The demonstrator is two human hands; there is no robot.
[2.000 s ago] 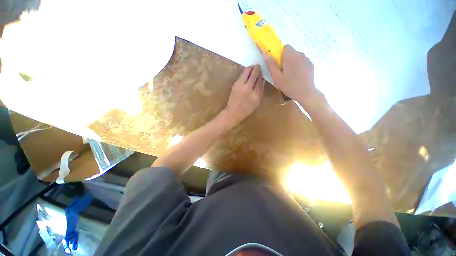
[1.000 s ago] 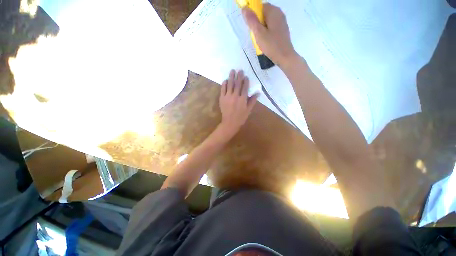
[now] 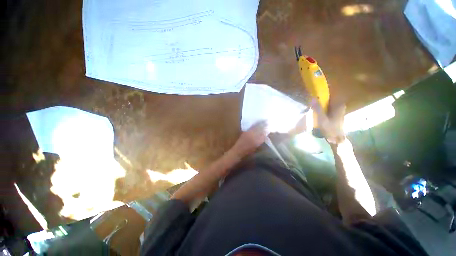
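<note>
My right hand (image 3: pixel 331 120) is closed around a yellow cutter (image 3: pixel 315 80), right of centre. Its dark forked tip points up and away from me, over the brown table, touching no paper. My left hand (image 3: pixel 256 134) holds a small white paper piece (image 3: pixel 270 106) by its near edge, close to my body at the table's edge. The right side of this paper reaches towards my right hand; glare hides whether that hand touches it. A large white pattern piece (image 3: pixel 170 50) with fine dark lines and a rounded right end lies flat beyond.
Another white paper (image 3: pixel 75 131) lies at the left, partly in glare. More paper (image 3: pixel 434 31) lies at the upper right. The brown table (image 3: pixel 165 117) ends near my body. An open cardboard box (image 3: pixel 117 227) is below its edge at the lower left.
The view has turned to the right. My right hand and the cutter have come back from over the large sheet towards the table edge. My left hand now holds a small paper piece.
</note>
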